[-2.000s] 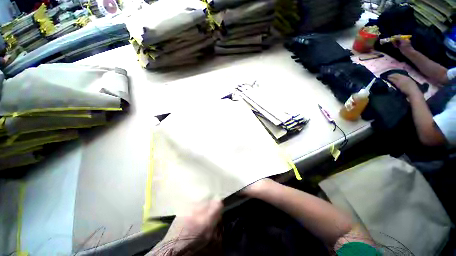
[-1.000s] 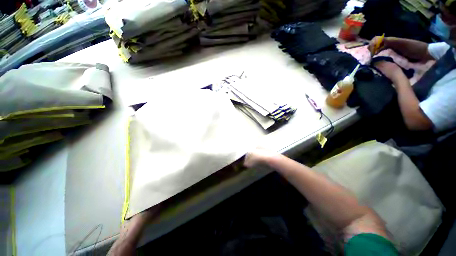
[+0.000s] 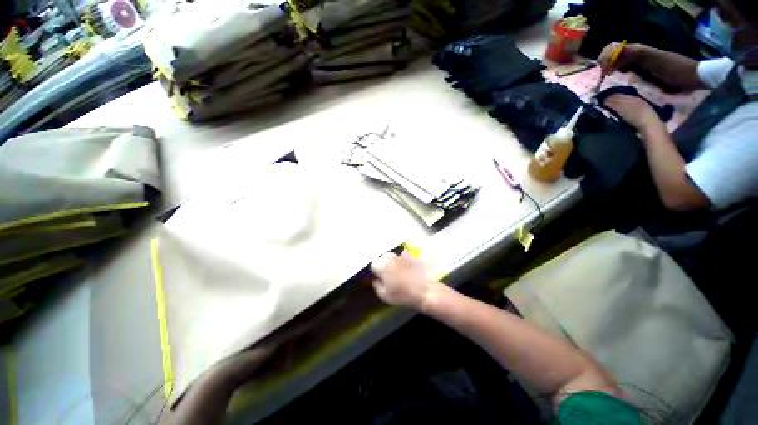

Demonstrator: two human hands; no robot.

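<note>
A beige fabric panel lies on the table before me, its near edge lifted and its dark underside showing. Yellow tape runs down its left side, and small dark tabs show at its far corners. My right hand is closed on the panel's near right corner, where a bit of yellow tape sticks up. My left hand is dark and blurred at the panel's near left corner; its fingers cannot be made out. A loose pile of narrow strips lies right of the panel.
Draped panels lie at left, tall bundles at the back. A pink-white tool, a glue bottle, black pieces and a red tub lie right. A coworker's arm is beyond. Another beige pile sits below the table edge.
The panel has moved left, away from the strips. My hands have spread apart along its near edge, and that edge has lifted off the table. The view has shifted right.
</note>
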